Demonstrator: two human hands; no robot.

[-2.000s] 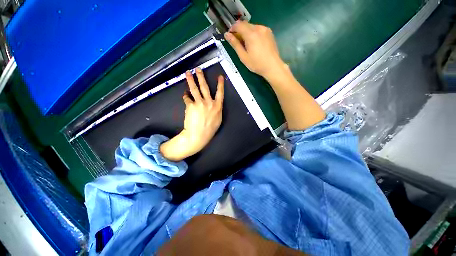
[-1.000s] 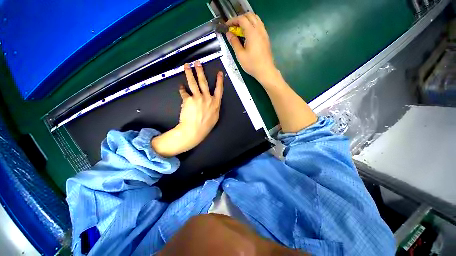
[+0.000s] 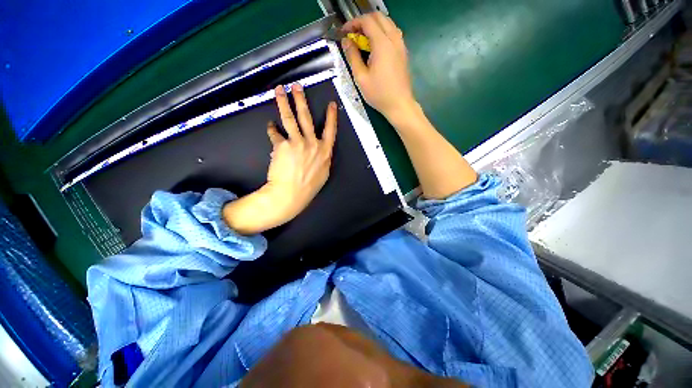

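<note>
A black enclosure panel lies on the green surface in front of me. A white adhesive strip with blue marks runs along its far edge, and another white band runs down its right edge. My left hand lies flat on the panel with its fingers spread, fingertips at the strip. My right hand is at the panel's far right corner and holds a utility knife by its yellow handle. The blade end is at the corner; the cutting edge is too small to make out.
A large blue cover is at the upper left. A metal bracket is beyond the corner. Clear plastic bag hangs by the pale bench rail at the right. A bubble-wrapped blue-edged unit is at the left, and a white-topped surface at the right.
The view has shifted, so the panel and blue cover sit further up and left. The yellow knife handle now shows in my right hand at the corner. My left hand stays flat on the panel.
</note>
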